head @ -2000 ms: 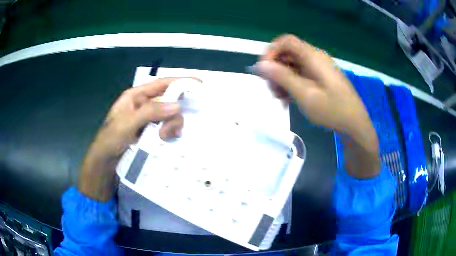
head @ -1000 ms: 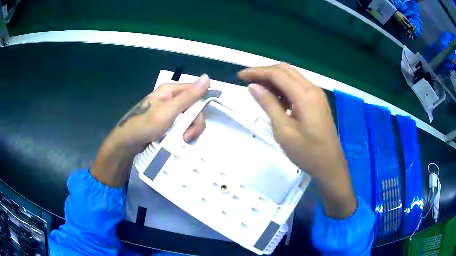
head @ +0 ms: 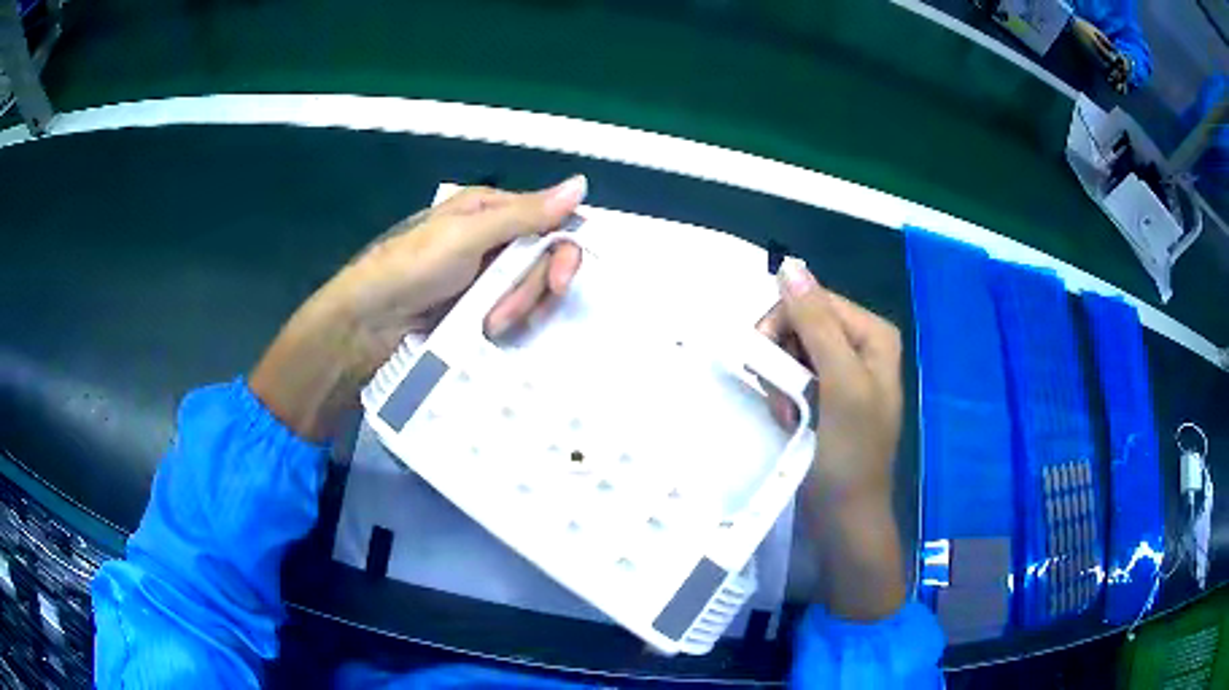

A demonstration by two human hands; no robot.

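The white housing (head: pixel 539 472) lies tilted over the white protective sheet (head: pixel 438 546), its dotted face up. Grey foot pads show at its lower left corner (head: pixel 413 392) and lower right corner (head: pixel 690 600). The white loop stand (head: pixel 795 371) runs along its upper side. My left hand (head: pixel 445 263) grips the loop's upper left part, fingers showing through the opening. A grey pad there is mostly hidden by my thumb. My right hand (head: pixel 842 371) grips the loop's right end, thumb on top.
Blue release liner sheets (head: pixel 964 404) lie side by side at right, with rows of small grey pads (head: pixel 1072 532). A white corded device (head: pixel 1191 472) lies beyond them, a green crate (head: pixel 1179 654) below. An open housing unit (head: pixel 1139 202) and a person's hand (head: pixel 1103 51) are at upper right.
My right hand has come down from above the sheet and taken hold of the loop's right end. My left hand stays on the loop. The housing has shifted slightly.
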